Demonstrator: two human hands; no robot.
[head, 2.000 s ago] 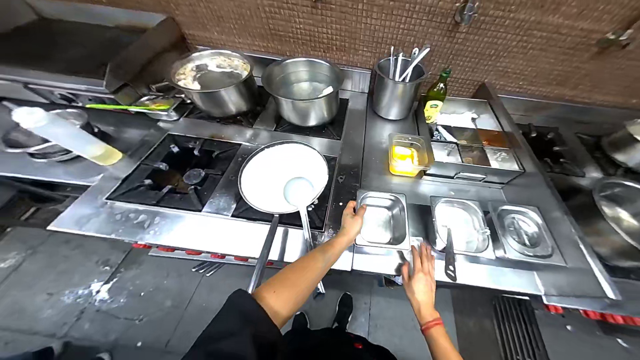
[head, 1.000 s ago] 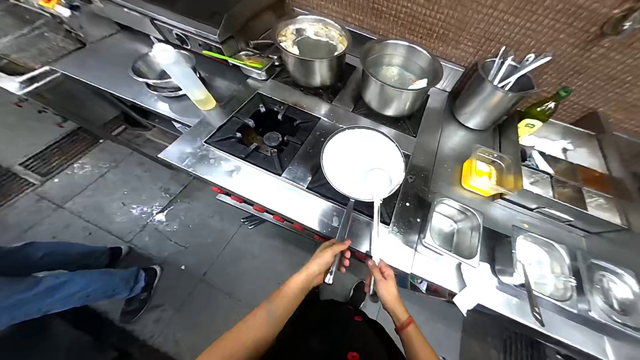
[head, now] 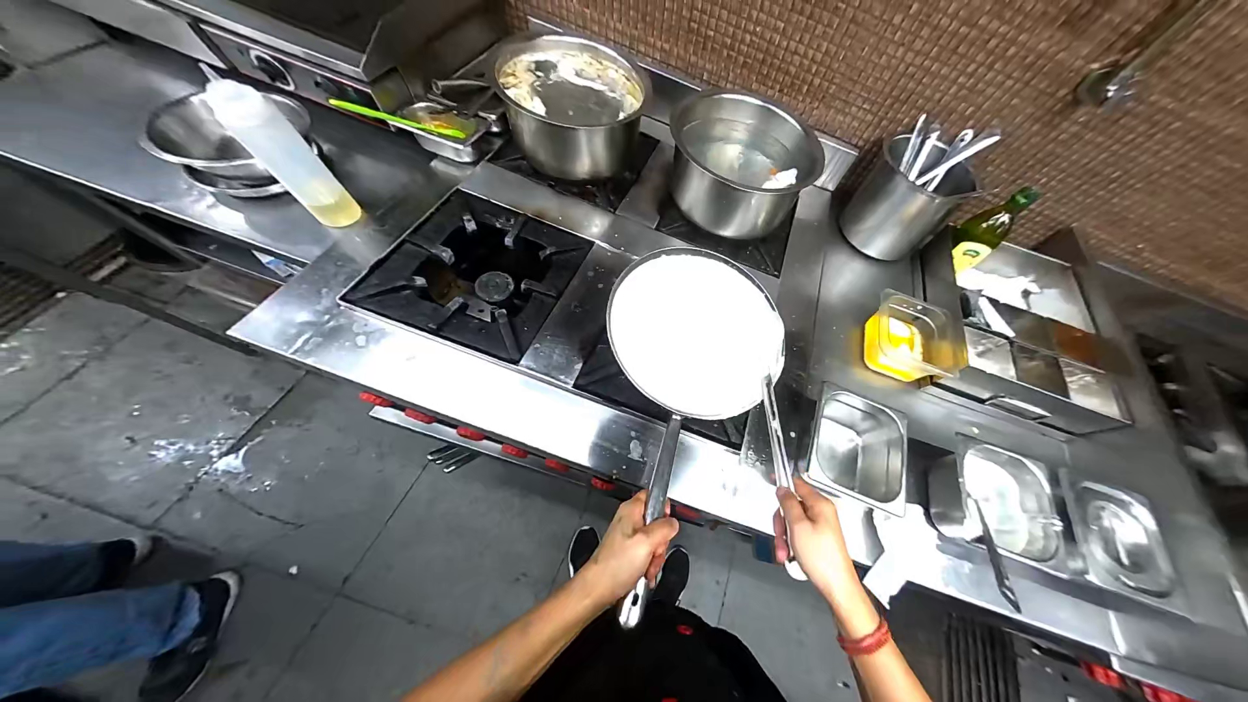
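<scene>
My left hand (head: 634, 548) is closed around the long metal handle of a frying pan (head: 687, 331), which is over the front right burner and filled with white liquid or batter. My right hand (head: 811, 534) grips the handle of a ladle (head: 777, 429); its bowl rests in the white contents at the pan's right side and can hardly be made out. A red band circles my right wrist. A white cloth or paper (head: 907, 551) lies on the counter's front edge beside my right hand.
Steel pots (head: 575, 136) (head: 743, 185) stand behind the pan. An oil squeeze bottle (head: 283, 151) and bowls are left; a utensil pot (head: 892, 210), yellow-filled tub (head: 902, 341) and steel containers (head: 858, 450) are right. Another person's legs (head: 107, 624) show lower left.
My left hand, on the ladle handle two seconds ago, is now on the pan handle. My right hand has moved from beside the steel containers to the ladle. The view has swung left.
</scene>
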